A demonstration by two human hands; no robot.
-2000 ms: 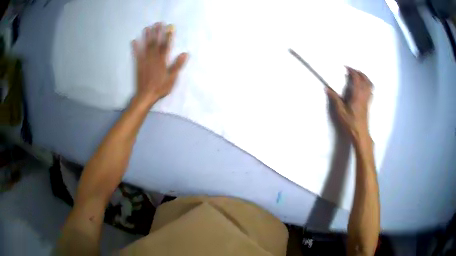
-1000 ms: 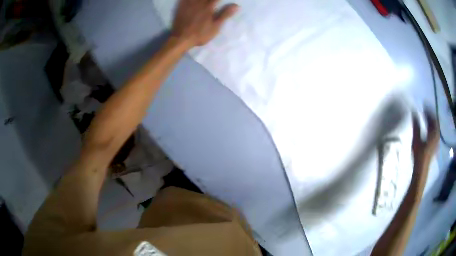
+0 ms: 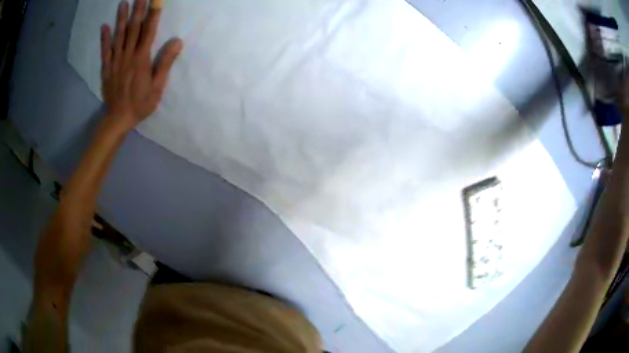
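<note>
A large white paper pattern point(image 3: 276, 110) lies on the table, slightly wrinkled, with a dark line along its curved near edge. My left hand point(image 3: 134, 76) rests flat on its upper left part, fingers spread, with a yellow band on one fingertip. A whitish speckled bar point(image 3: 485, 234) lies on the pattern's right part. My right hand point(image 3: 620, 93) is blurred and cut off by the right edge. It is at a pale patterned block with navy ends point(image 3: 605, 36); whether the fingers close on it cannot be told.
The pale blue table point(image 3: 200, 207) curves around the pattern. A black cord point(image 3: 562, 114) runs along its far right side. A slim dark tool point(image 3: 588, 215) lies beside my right forearm. Scraps point(image 3: 141, 260) show below the near edge at the left.
The slim dark tool seen in my right hand two seconds ago is no longer over the pattern. The speckled bar has appeared there. My right hand has moved far right; my left hand still rests on the pattern.
</note>
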